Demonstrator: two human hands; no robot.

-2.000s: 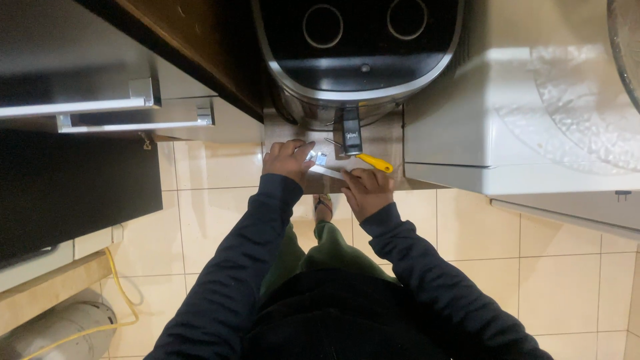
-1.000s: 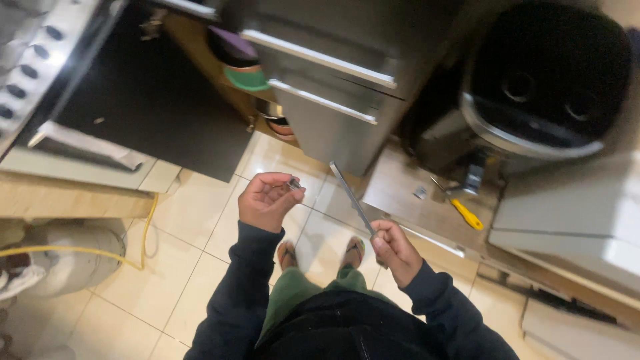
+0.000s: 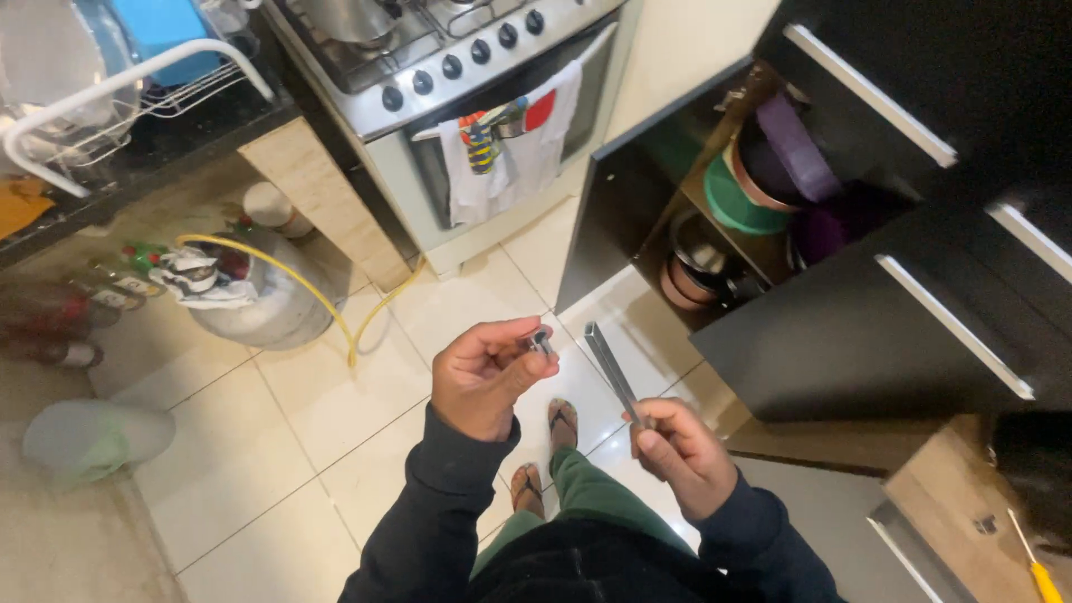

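Note:
Between the thumb and fingers of my left hand point(image 3: 490, 377) is a small metal fitting point(image 3: 540, 339). My right hand point(image 3: 682, 456) grips the lower end of a narrow metal bar handle point(image 3: 614, 373), whose far end points up and left, toward the fitting but apart from it. Both hands are in the air above the tiled floor. At the lower right a yellow-handled screwdriver point(image 3: 1043, 582) lies on a wooden surface point(image 3: 946, 528), with a small metal piece point(image 3: 985, 525) to its left.
A stove point(image 3: 494, 92) with a hanging cloth point(image 3: 511, 155) stands ahead. On the right, an open dark cabinet door point(image 3: 628, 184) shows bowls point(image 3: 737, 197) inside. A gas cylinder point(image 3: 260, 301) with a yellow hose point(image 3: 306, 289) is at left, below a dish rack point(image 3: 142, 71).
The view has swung left to the stove. Both hands, together over the wooden surface two seconds ago, are now apart above the floor, one with the fitting, the other with the bar.

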